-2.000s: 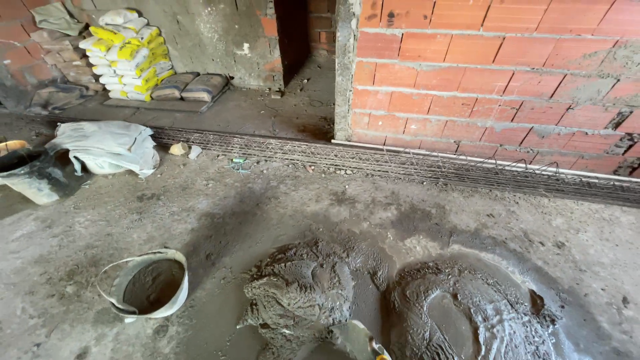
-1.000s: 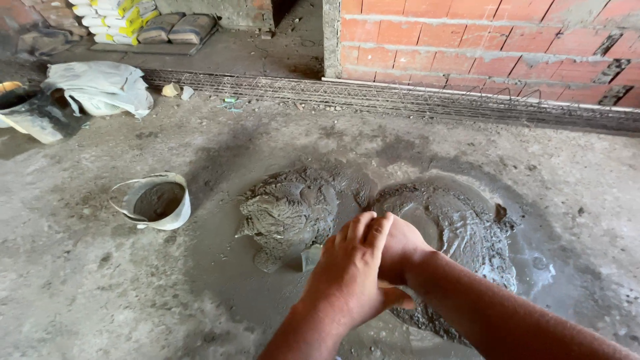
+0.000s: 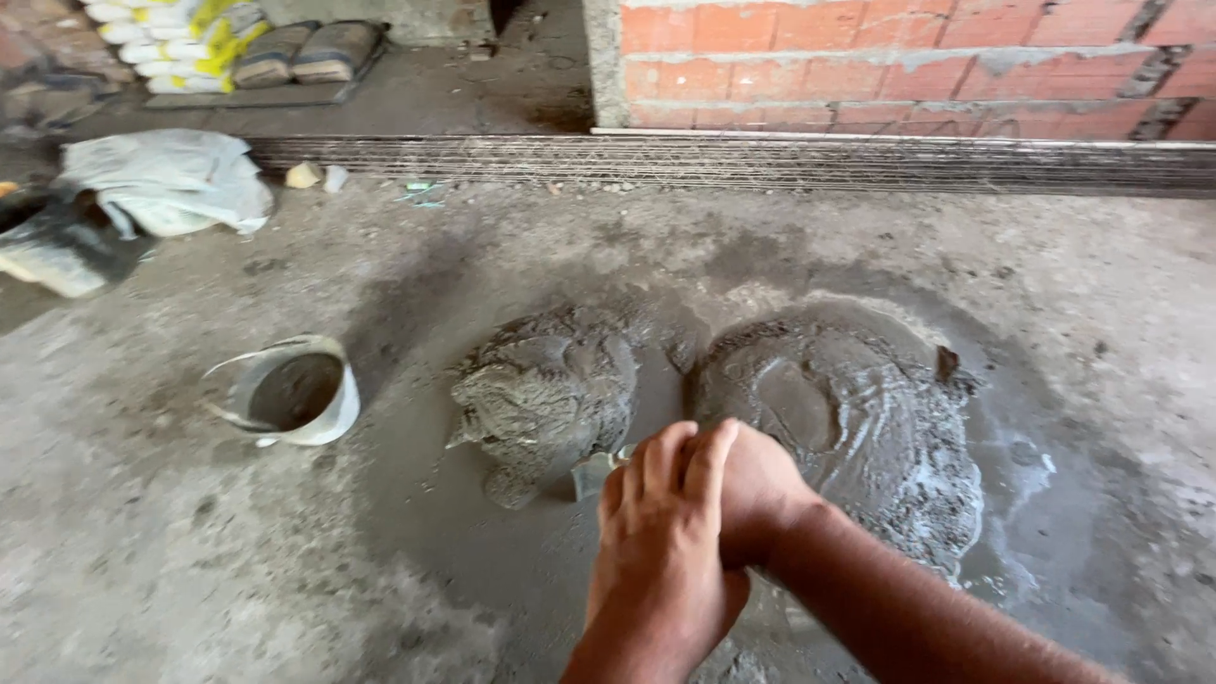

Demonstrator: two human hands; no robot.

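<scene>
My left hand [image 3: 660,484] lies over and against my right hand [image 3: 760,484], with both in front of the wet mortar. The fingers are bent and pressed together; whether either palm holds something is hidden. Just left of the fingertips, part of a flat metal tool blade [image 3: 591,477] shows in the wet film. Beyond it rises a rough mortar heap [image 3: 551,380]. A wider, smoother mortar heap [image 3: 855,408] with a round dent spreads behind and right of my right hand. A light bucket [image 3: 332,408] with grey mix inside stands upright on the left, its handle hanging over the side.
Long steel bars [image 3: 456,160] lie across the floor before a brick wall [image 3: 855,57]. A dark bucket [image 3: 71,247] and a pale sheet or sack [image 3: 171,176] are at the left. White and yellow bags [image 3: 180,43] are stacked behind, beside grey sacks [image 3: 332,49].
Two seconds ago no hands were in view; one second ago both hands were together over the mortar, much as now. The view has tilted down since the first frame.
</scene>
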